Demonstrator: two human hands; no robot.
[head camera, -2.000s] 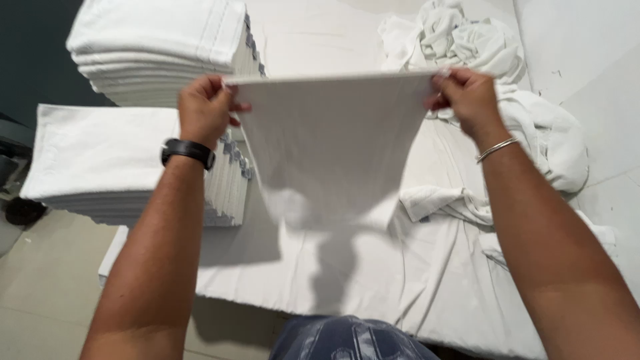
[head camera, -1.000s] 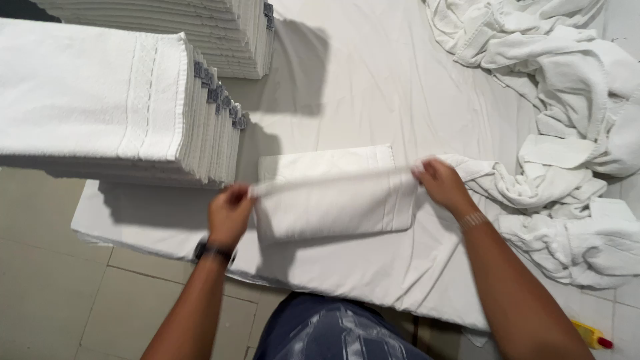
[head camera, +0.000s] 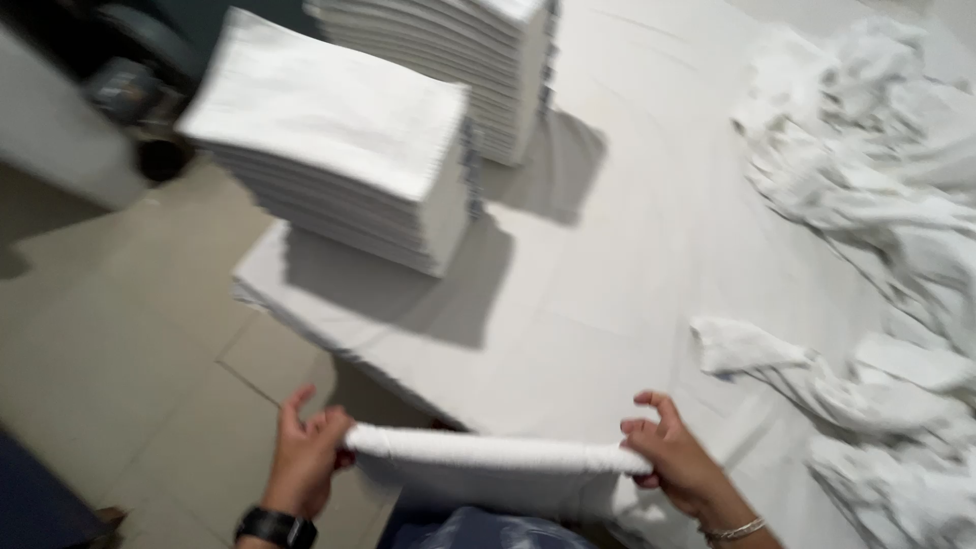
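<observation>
A white towel (head camera: 496, 454) is stretched between my hands near the close edge of the table, its folded upper edge toward the camera. My left hand (head camera: 309, 450), with a black watch at the wrist, pinches the towel's left end. At the right end, my right hand (head camera: 663, 454) grips the other corner; a silver bracelet circles that wrist. The towel's lower part hangs in shadow in front of my body. Beyond my left hand, a stack of folded white towels (head camera: 328, 114) rests on the cloth-covered table (head camera: 602, 305).
Behind the near stack stands a second stack of folded towels (head camera: 457, 61). Crumpled white towels (head camera: 900, 175) spread over the table's right side. A loose towel (head camera: 755, 347) points leftward from the heap. Tiled floor (head camera: 183, 328) shows at the left, with dark objects at the upper left.
The towel was held up open two seconds ago, then was over the table with a folded piece under it. Now both hands hold it close to my body. The view has shifted and tilted.
</observation>
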